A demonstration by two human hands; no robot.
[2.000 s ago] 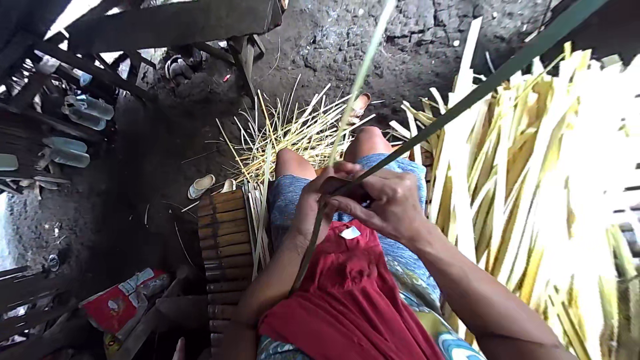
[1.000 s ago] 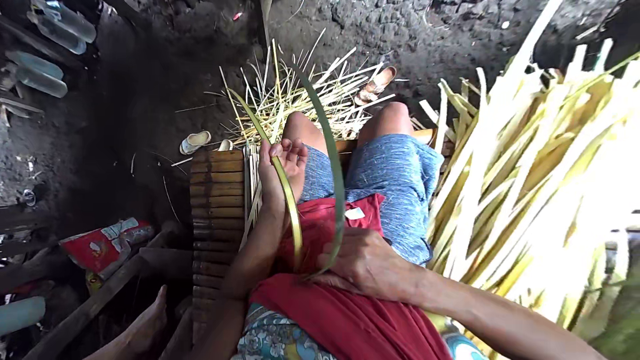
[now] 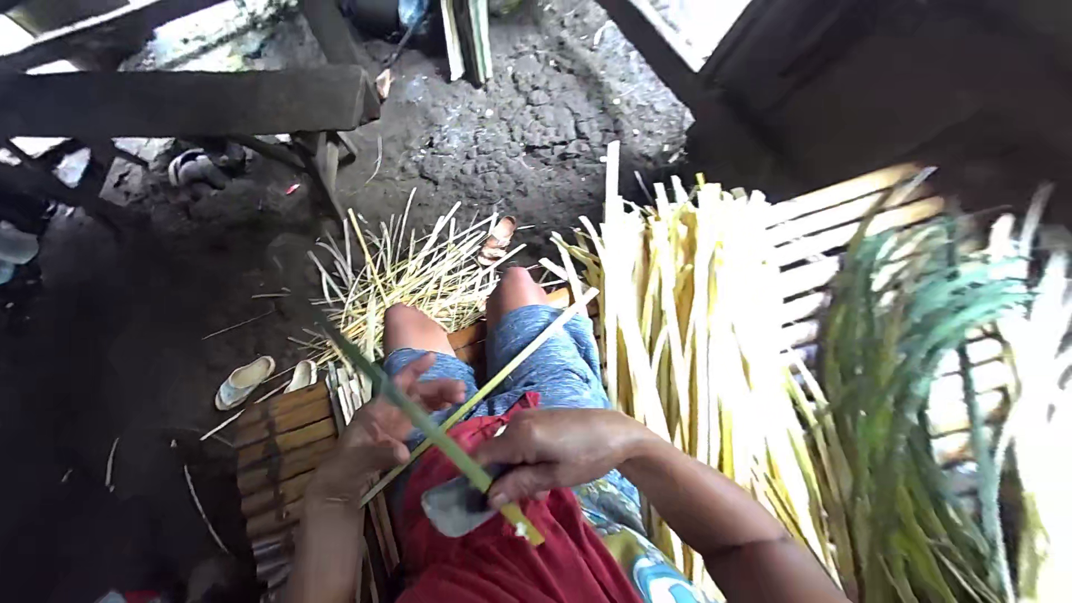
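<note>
Over my lap, my right hand (image 3: 544, 456) grips a long green plant strip (image 3: 423, 419) near its lower end, together with a flat grey blade-like piece (image 3: 456, 507) whose exact kind I cannot tell. The green strip runs up and left past my left hand (image 3: 389, 427), whose fingers are spread. A pale yellow-green strip (image 3: 523, 356) crosses beneath the green one, its lower end beside the left palm; whether the left thumb pins it is unclear. A red cloth (image 3: 511, 561) covers my lap.
Pale split strips (image 3: 695, 310) and a bundle of green strips (image 3: 904, 368) lie on a bamboo-slat bench (image 3: 289, 444) at my right. Thin offcuts (image 3: 419, 276) litter the ground past my knees. A shoe (image 3: 244, 381) lies left; a wooden beam (image 3: 184, 102) crosses upper left.
The view has swung toward the right. My right hand has come up from the waist, and the green strip, bent in an arc a second ago, now lies nearly straight across my lap.
</note>
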